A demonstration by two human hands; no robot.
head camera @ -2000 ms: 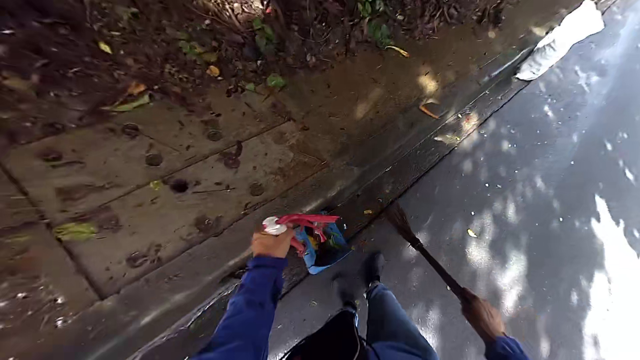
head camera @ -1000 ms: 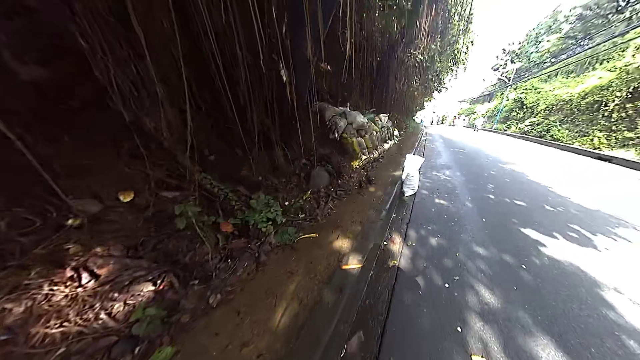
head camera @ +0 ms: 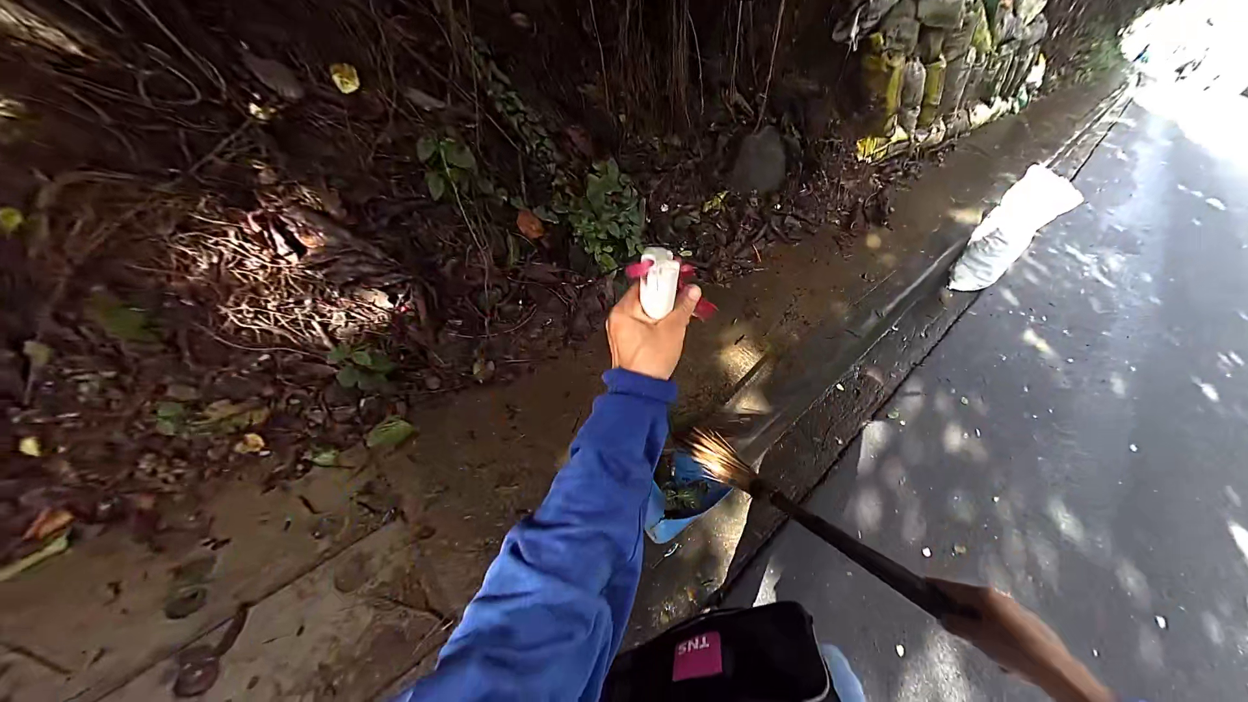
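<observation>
My left hand (head camera: pixel 648 327), in a blue sleeve, is closed around a white handle (head camera: pixel 660 283) with red strips at its top. Below and partly behind that forearm is a blue dustpan-like container (head camera: pixel 673 526) with leaves and litter in it; how it joins the handle is hidden. My right hand (head camera: pixel 1004 629) grips the dark stick of a broom (head camera: pixel 858 551) at the lower right. The broom's bristles (head camera: pixel 720 456) are at the container's right edge; whether they touch it I cannot tell.
A white sack (head camera: pixel 1014 229) lies by the kerb (head camera: pixel 829 429) at the wet road's edge. Stacked sandbags (head camera: pixel 936 73) stand farther up the path. Roots, leaves and a rock (head camera: pixel 760 161) border the wet walkway (head camera: pixel 468 458) on the left. A black bag (head camera: pixel 726 653) hangs at my front.
The view has swung up along the road and partly back down. My hands, out of sight one second ago, are visible again, still holding the handle and the broom. The broom's bristles are now beside the blue container.
</observation>
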